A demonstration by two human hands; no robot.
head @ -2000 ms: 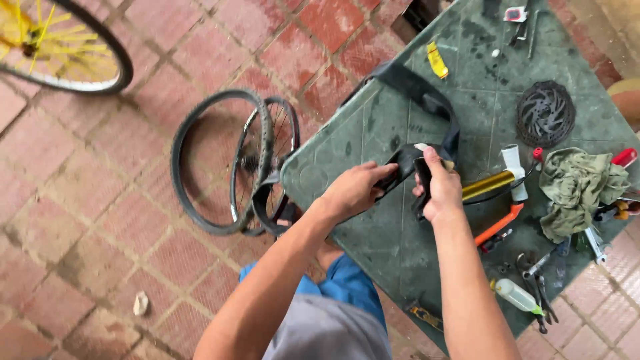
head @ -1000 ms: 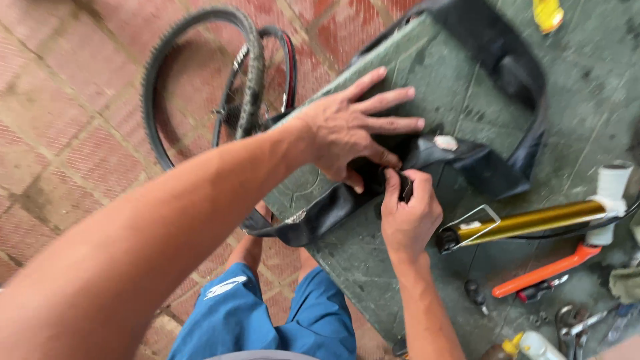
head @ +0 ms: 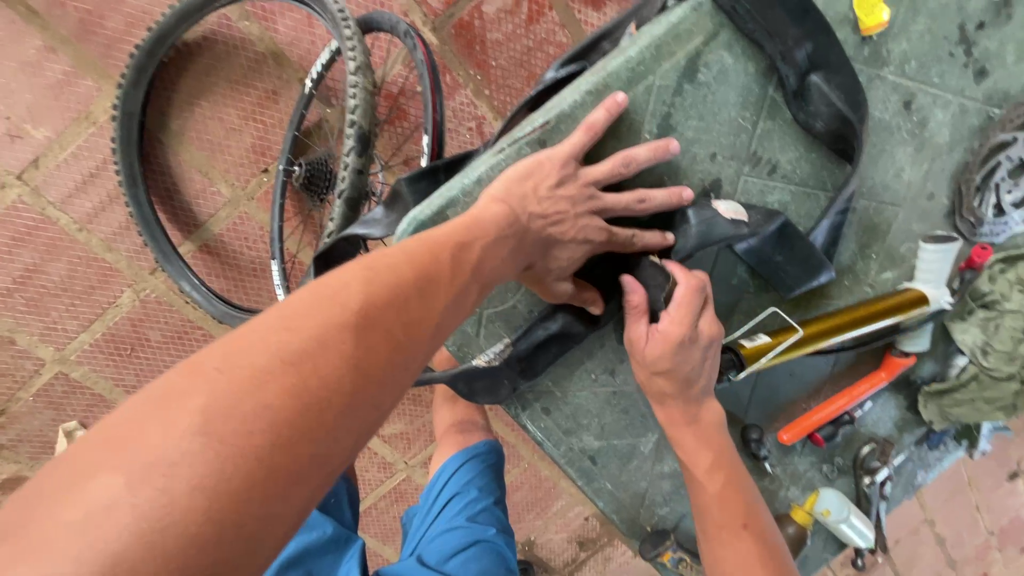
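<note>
A long black rubber inner tube (head: pixel 816 96) lies in loops across the green table (head: pixel 624 432) and hangs over its left edge. Fingers spread, my left hand (head: pixel 568 216) presses on the tube near the table's left corner. Just right of it, my right hand (head: pixel 676 328) pinches a small dark piece (head: pixel 650 280) between thumb and fingers, against the tube; what exactly the piece is cannot be told. A pale patch (head: pixel 730 210) shows on the tube beyond my left fingertips.
A gold hand pump (head: pixel 840 324), an orange-handled tool (head: pixel 848 398), a green cloth (head: pixel 984 344), a bottle (head: pixel 844 518), pliers (head: pixel 876 480) and a brake disc (head: pixel 996 184) lie at the right. A bicycle tire (head: pixel 132 144) and a spoked wheel (head: pixel 280 176) are on the tiled floor.
My left hand, curled around the tube two seconds ago, is now spread flat over it. The view has moved closer to the table corner.
</note>
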